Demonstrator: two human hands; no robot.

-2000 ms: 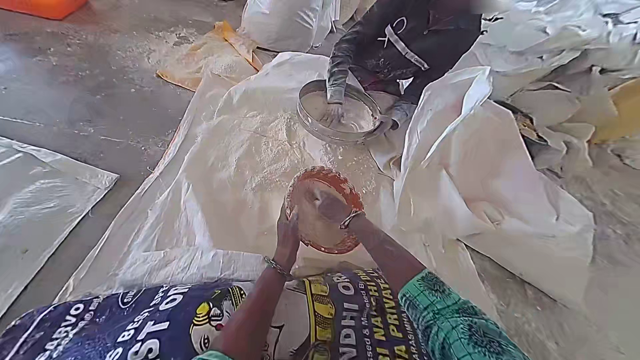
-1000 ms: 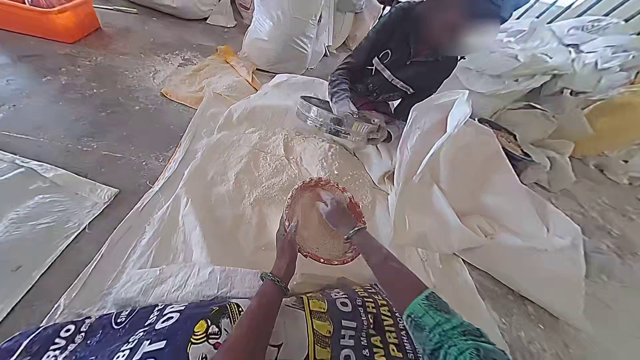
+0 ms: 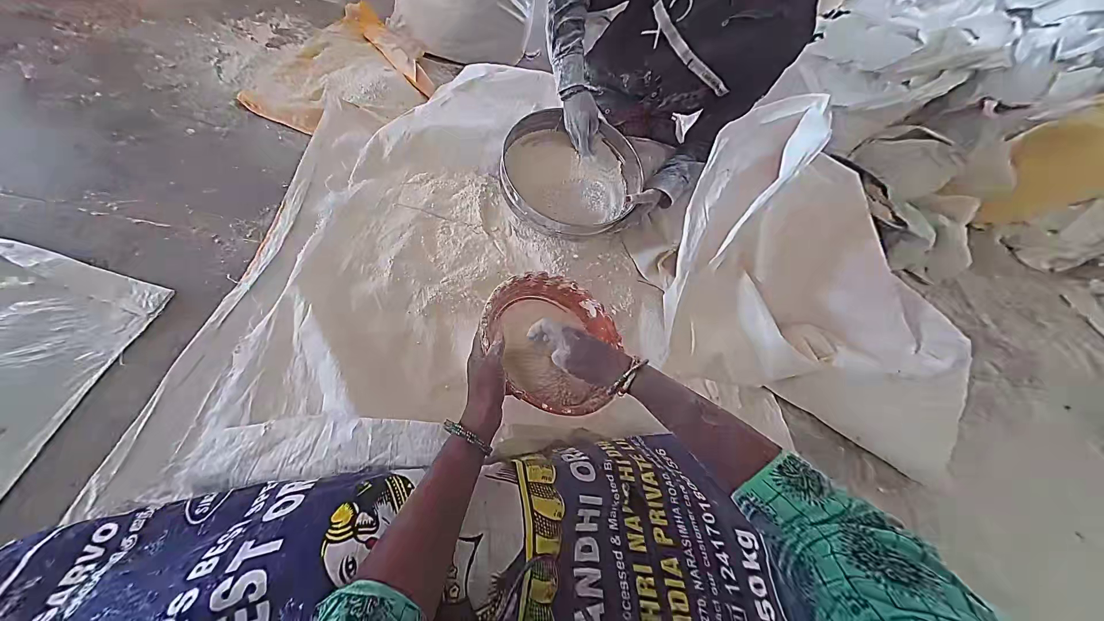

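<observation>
A red sieve or shallow basket point(image 3: 595, 312) holding pale flour-like powder is tilted above a white sheet point(image 3: 345, 285). My left hand point(image 3: 486, 379) grips its left rim, with the thumb on the edge. Inside it my right hand point(image 3: 582, 352) rests in the powder, its fingertips coated white; whether they pinch any powder cannot be told. Loose powder point(image 3: 440, 233) lies spread over the sheet beyond the basket. Farther off, a co-worker's one hand point(image 3: 581, 121) dips into a round metal sieve point(image 3: 511, 185) of powder, and the other point(image 3: 649, 200) holds its rim.
A printed blue woven sack point(image 3: 285, 517) lies across my front under my forearms. The co-worker point(image 3: 664, 69) sits opposite. Raised folds of sheet point(image 3: 802, 259) stand at the right, near piled white sacks point(image 3: 914, 78). An orange-edged sack point(image 3: 345, 78) and another sheet point(image 3: 78, 328) lie left.
The co-worker's metal sieve, tipped up one second ago, is now flatter with a hand inside it. My hands stay at the red basket. The view has tipped downward.
</observation>
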